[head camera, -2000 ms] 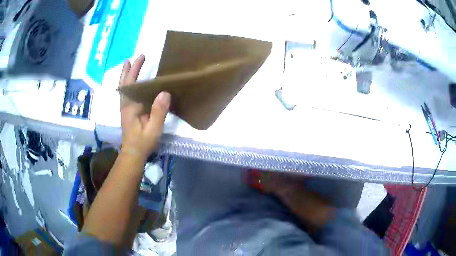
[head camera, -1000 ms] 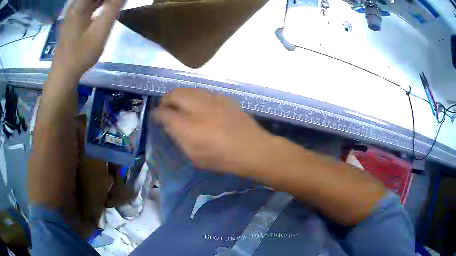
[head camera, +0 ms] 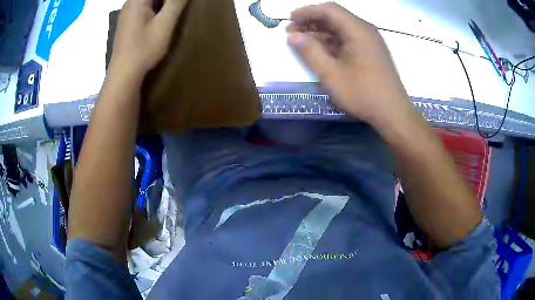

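A flat brown cloth piece (head camera: 199,70) lies on the white table at left centre. Its near end reaches over the table's front edge. My left hand (head camera: 146,38) is on its upper left part with the thumb and fingers around the cloth; the fingertips are partly cut off by the top edge. My right hand (head camera: 346,58) is right of the cloth, above the table, with curled fingers and slightly blurred. It overlaps a thin dark cord, and whether it pinches anything is unclear.
A ruler strip (head camera: 296,104) runs along the table's front edge. Thin pointed tools (head camera: 488,48) lie at right beside looped black cord. A red basket (head camera: 466,158) is below right, a blue one (head camera: 516,258) farther down. A control panel (head camera: 27,86) is at left.
The cloth has come toward me over the table edge with my left hand. My right hand has moved from the open tray below the table to above the table, at right. The tray no longer shows.
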